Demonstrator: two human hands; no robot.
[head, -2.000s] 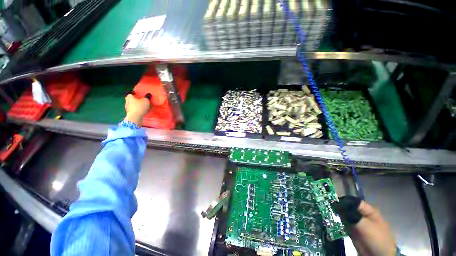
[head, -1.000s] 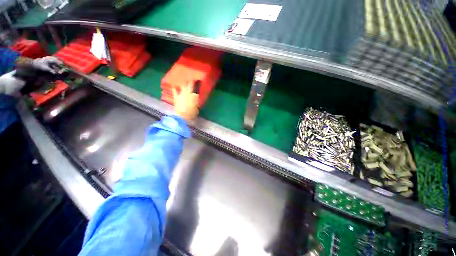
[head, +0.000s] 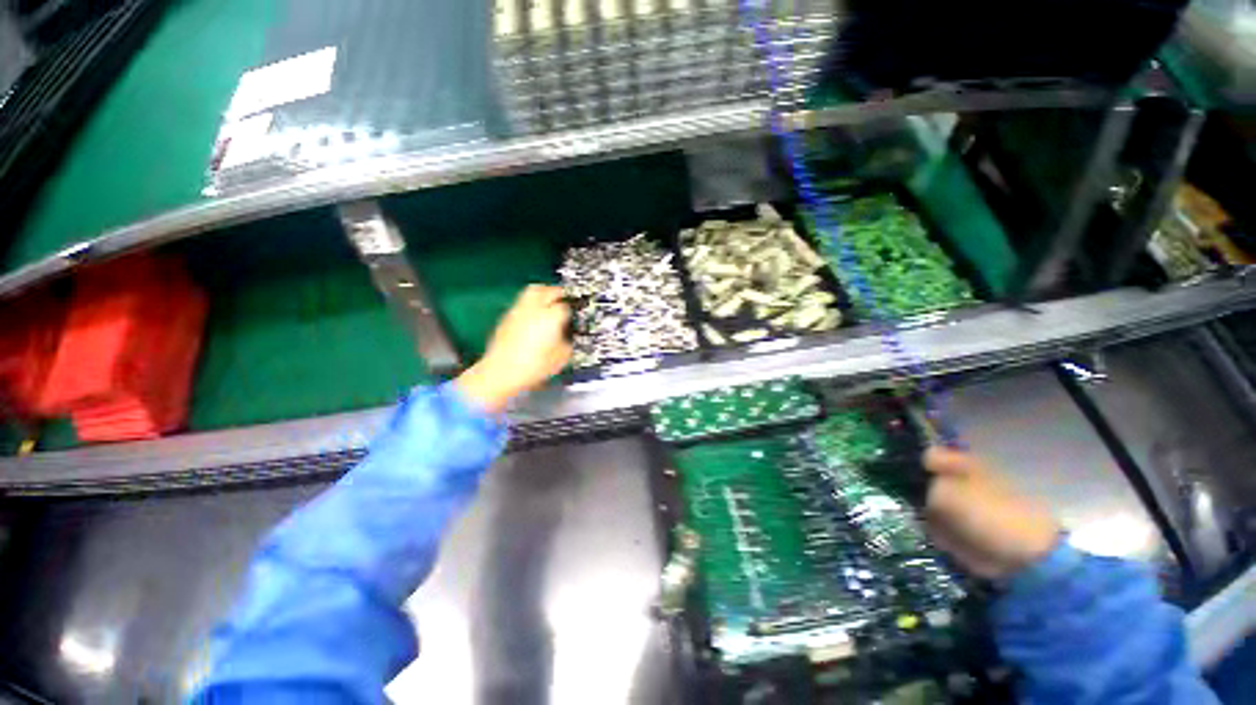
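Note:
My left hand (head: 528, 344) is at the left edge of the bin of small silver parts (head: 631, 306), fingertips bent towards them; whether it holds one cannot be told. The main board (head: 744, 530), green with blue-white component rows, lies in its black carrier below the shelf. A narrow green strip board (head: 737, 411) lies along the far edge. My right hand (head: 989, 512) is over the board's right side, blurred, with its dark-covered fingertips against the dark carrier area; whether it holds anything cannot be told.
Cream parts (head: 758, 276) and green parts (head: 895, 255) fill bins to the right of the silver ones. Red sheets (head: 131, 351) are stacked at the shelf's left. A metal shelf post (head: 400, 287) stands left of my left hand. A blue coiled cord (head: 840, 248) hangs across the bins.
My left hand has moved right from the red sheet stack to the silver parts bin. The view has swung back right, bringing the whole main board and my right hand into view.

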